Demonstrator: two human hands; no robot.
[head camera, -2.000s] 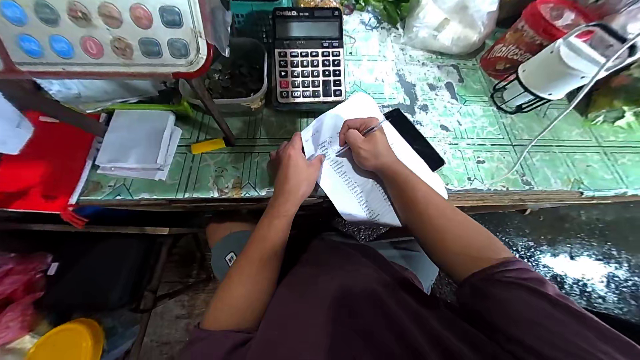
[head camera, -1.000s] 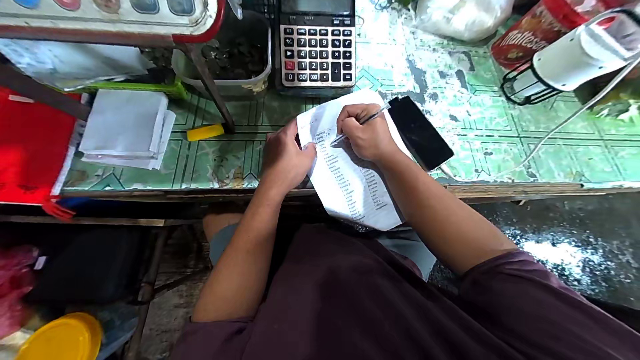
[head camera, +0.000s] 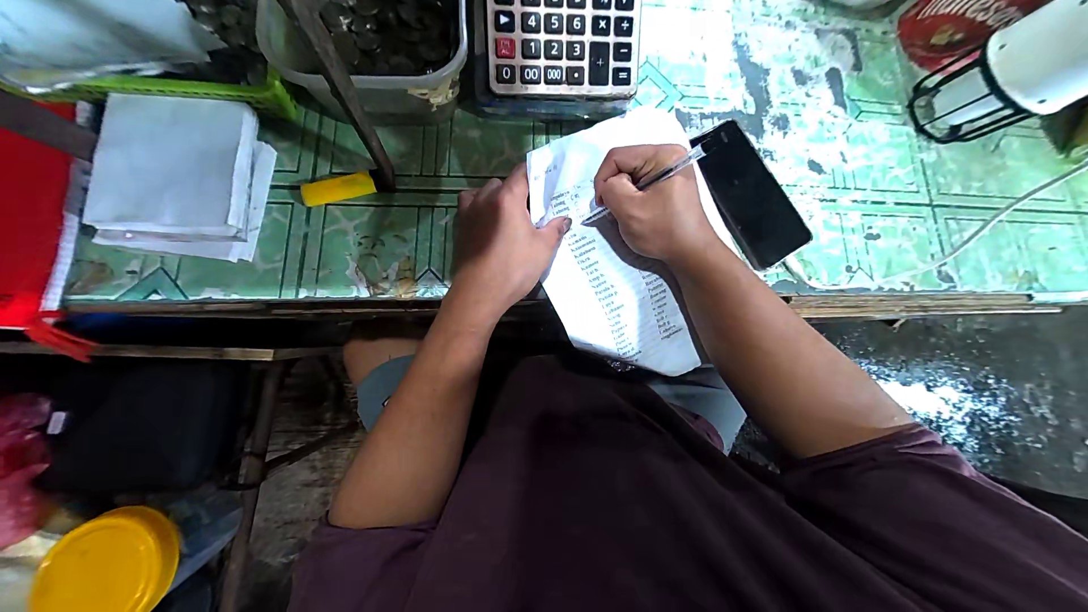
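A sheet of paper (head camera: 625, 297) with columns of printed words lies on the green table, its lower end hanging over the front edge. My left hand (head camera: 501, 238) holds the paper's left edge, thumb on top. In my right hand (head camera: 650, 200) is a clear ballpoint pen (head camera: 671, 168), its tip on the upper left part of the sheet. A black smartphone (head camera: 752, 195) lies just right of the paper, partly beside my right wrist. Beyond the sheet stands a desk calculator (head camera: 565, 51).
Left on the green table (head camera: 399, 229) are a stack of white paper (head camera: 174, 170), a yellow block (head camera: 338, 188), a metal leg (head camera: 348, 102) and a plastic tub of coins (head camera: 442, 81). A white lamp-like device (head camera: 1011, 72) and its cable (head camera: 969, 242) are at right.
The view has tilted downward, pushing the calculator toward the top. My right hand still holds the pen over the paper, and my left hand remains at its left edge.
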